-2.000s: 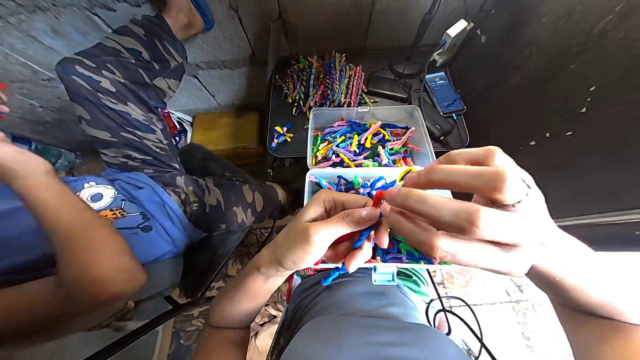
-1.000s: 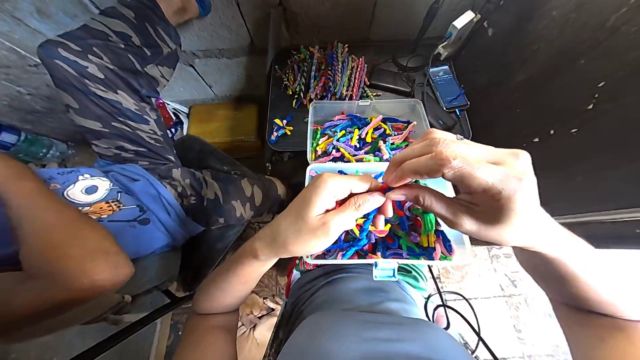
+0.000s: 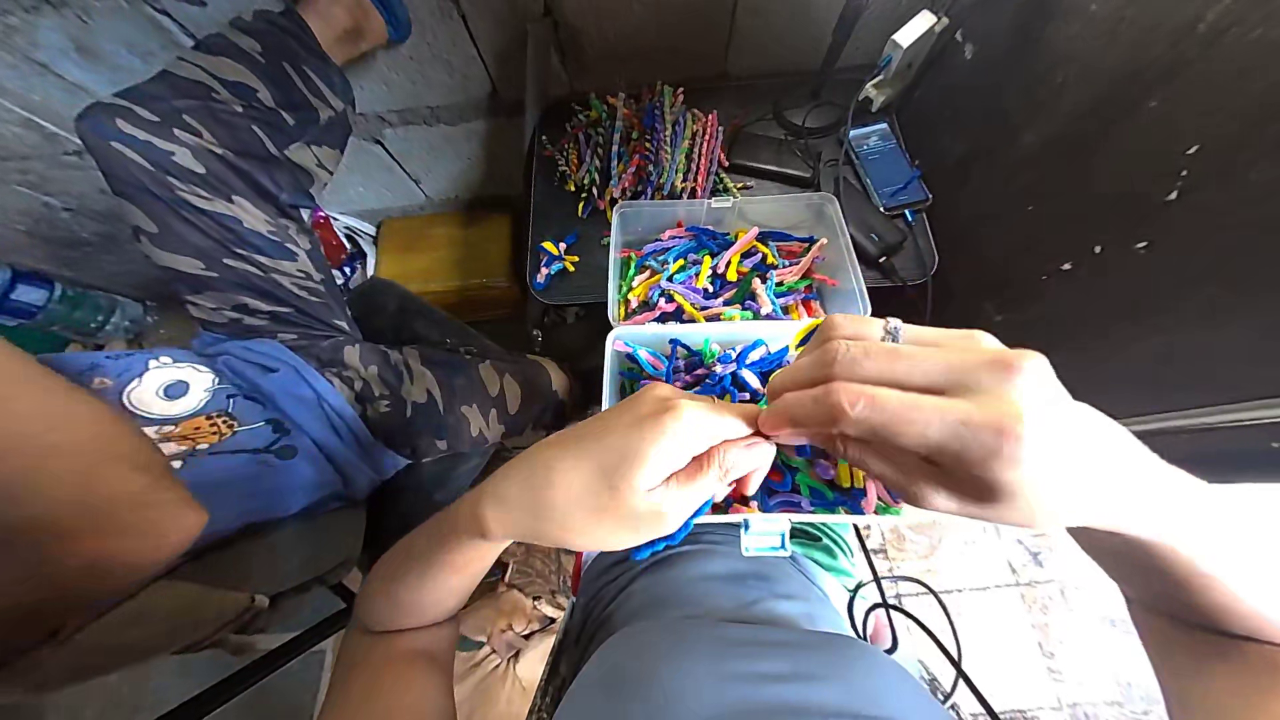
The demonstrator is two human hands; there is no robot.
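My left hand [image 3: 640, 465] and my right hand [image 3: 920, 410] meet fingertip to fingertip over the near half of a clear plastic case [image 3: 765, 537]. A blue fuzzy twisted strand [image 3: 675, 533], like chenille stem, hangs below my left hand, which pinches it. A yellow piece [image 3: 806, 334] shows behind my right fingers; whether they grip it or another piece is hidden. Short multicolored chenille-like pieces [image 3: 725, 368] fill the near half. More such pieces [image 3: 700, 275] lie in the far half of the open case.
A black tray [image 3: 575, 285] behind the case holds a bundle of twisted multicolored strands [image 3: 640, 150], a small tied piece [image 3: 555, 262] and a phone [image 3: 888, 168] on a cable. Another person [image 3: 240, 430] sits at left. A yellow box [image 3: 445, 262] and a plastic bottle [image 3: 75, 305] are nearby.
The red piece seen between my fingertips in the earlier frames is now hidden by my hands. My left hand has turned more palm down. The other person's arm has shifted.
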